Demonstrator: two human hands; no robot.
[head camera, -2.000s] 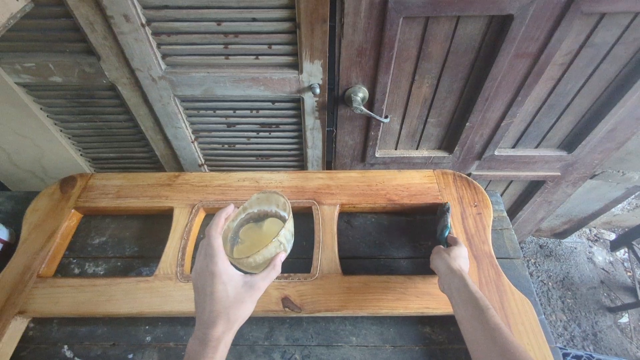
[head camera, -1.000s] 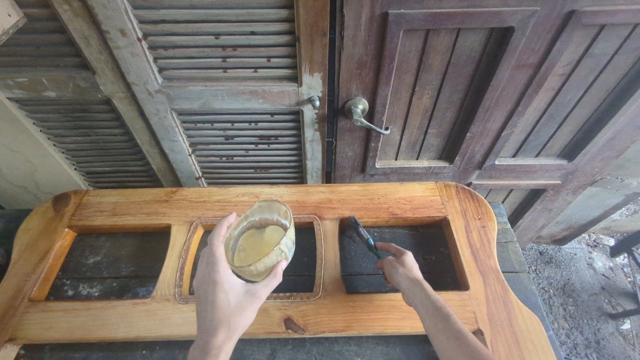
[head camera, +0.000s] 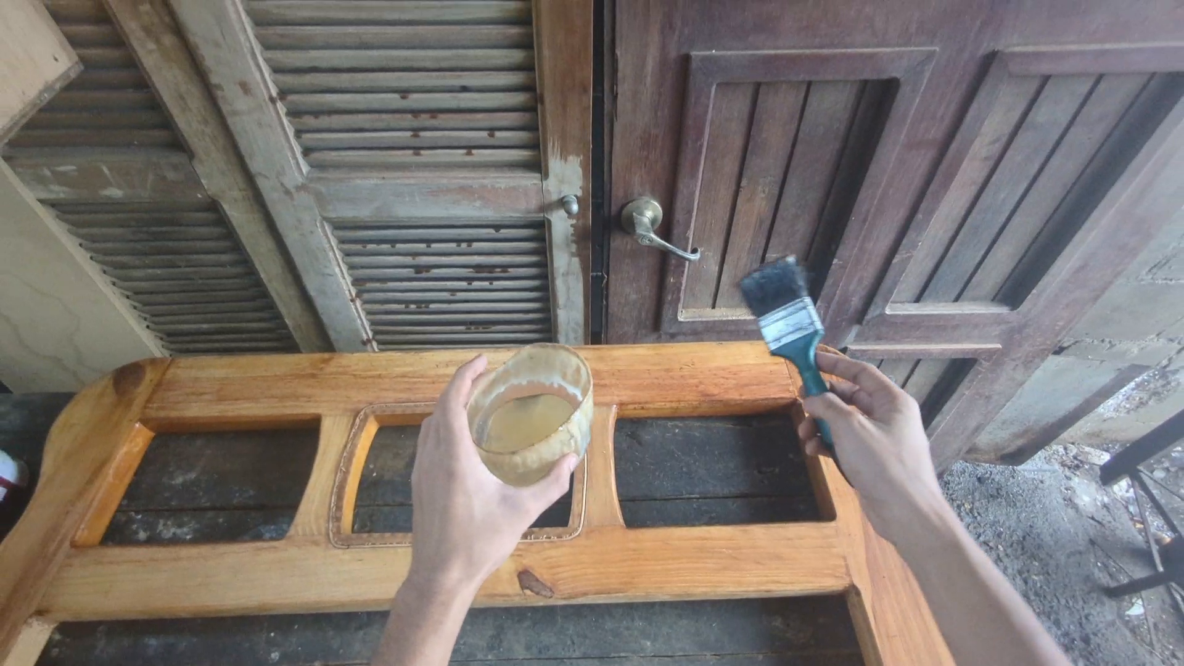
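My left hand (head camera: 472, 490) grips a stained plastic cup (head camera: 532, 416), tilted so that the yellowish liquid inside shows, above the middle of a wooden frame (head camera: 684, 560). In my right hand (head camera: 869, 430) is a paintbrush (head camera: 791, 324) with a teal handle, a metal ferrule and dark bristles that point up and to the left. The brush is raised over the frame's upper right corner. The frame, of orange-brown wood with cutouts, lies flat, and its middle cutout has a carved border. Its top rail looks glossier than the lower rail.
Under the frame is a dark plank table (head camera: 712, 462). Behind it stand louvered shutters (head camera: 416, 185) and a reddish wooden panel door (head camera: 786, 166) with a lever handle (head camera: 657, 227). A dark metal stand (head camera: 1147, 518) is on the rough ground at right. A partly visible container (head camera: 11, 476) sits at the left edge.
The brush was down at the right cutout in both earlier frames; my right hand has since lifted it above the top rail. The cup stays in my left hand.
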